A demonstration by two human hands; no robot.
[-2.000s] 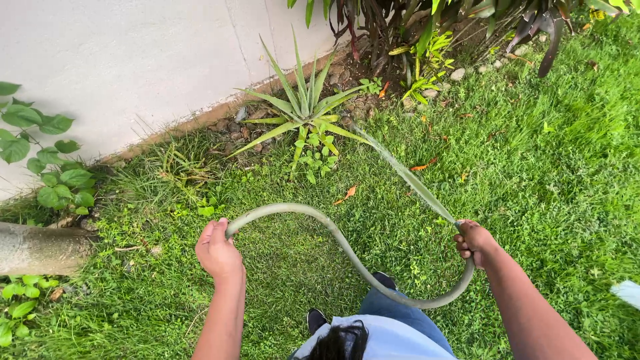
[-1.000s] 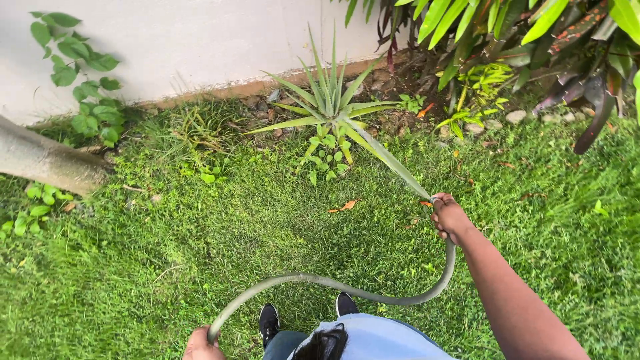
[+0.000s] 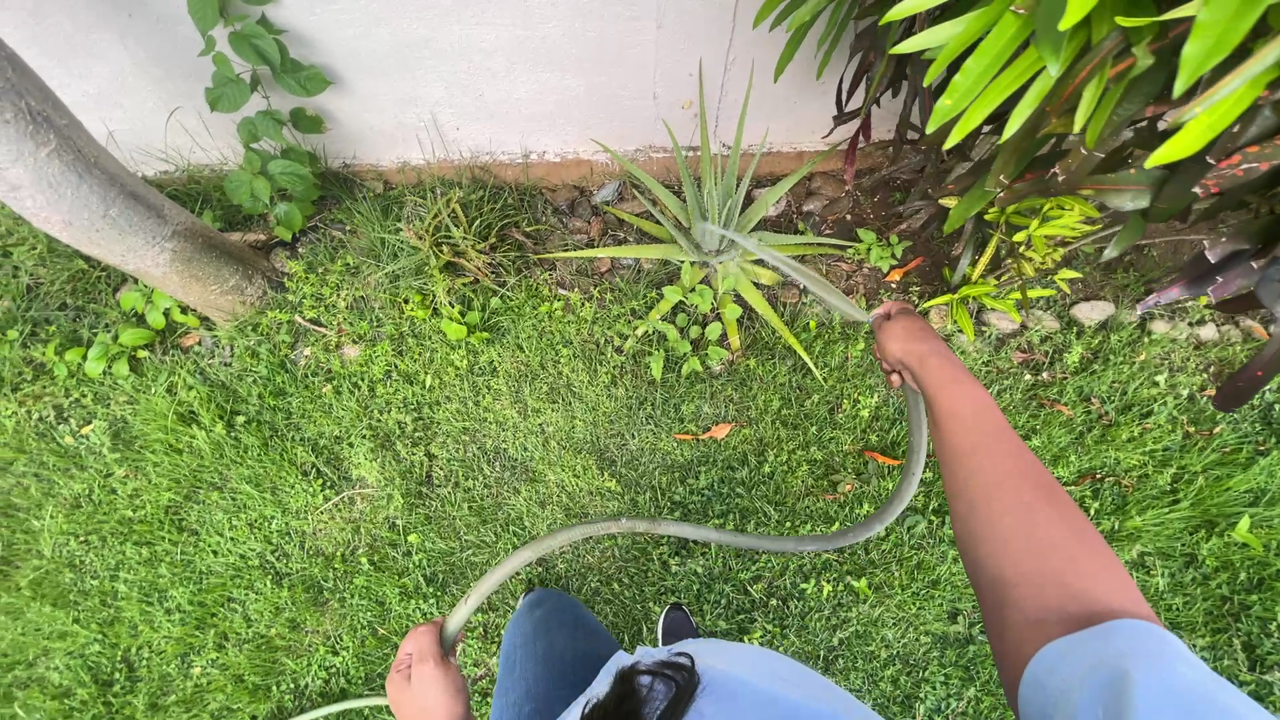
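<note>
A grey-green garden hose (image 3: 700,533) runs in a curve between my two hands. Near its outlet, my right hand (image 3: 903,345) grips it, and a stream of water (image 3: 790,270) sprays from there onto the middle of a spiky, aloe-like rosette plant (image 3: 712,225). At the lower left, my left hand (image 3: 428,675) is closed around a farther part of the hose, which continues behind it along the grass. Small broad-leaved weeds (image 3: 690,330) grow at the foot of the spiky plant.
A pale wall (image 3: 500,80) stands behind the plants. Leaning in at the left is a tree trunk (image 3: 130,210), beside a leafy climber (image 3: 270,170). Dense shrubs (image 3: 1080,110) and a row of stones (image 3: 1092,312) lie at the right. Fallen orange leaves (image 3: 708,432) dot the lawn.
My right hand has moved closer to the spiky plant, and the water now lands at its centre. Both hands keep hold of the hose. The view has shifted.
</note>
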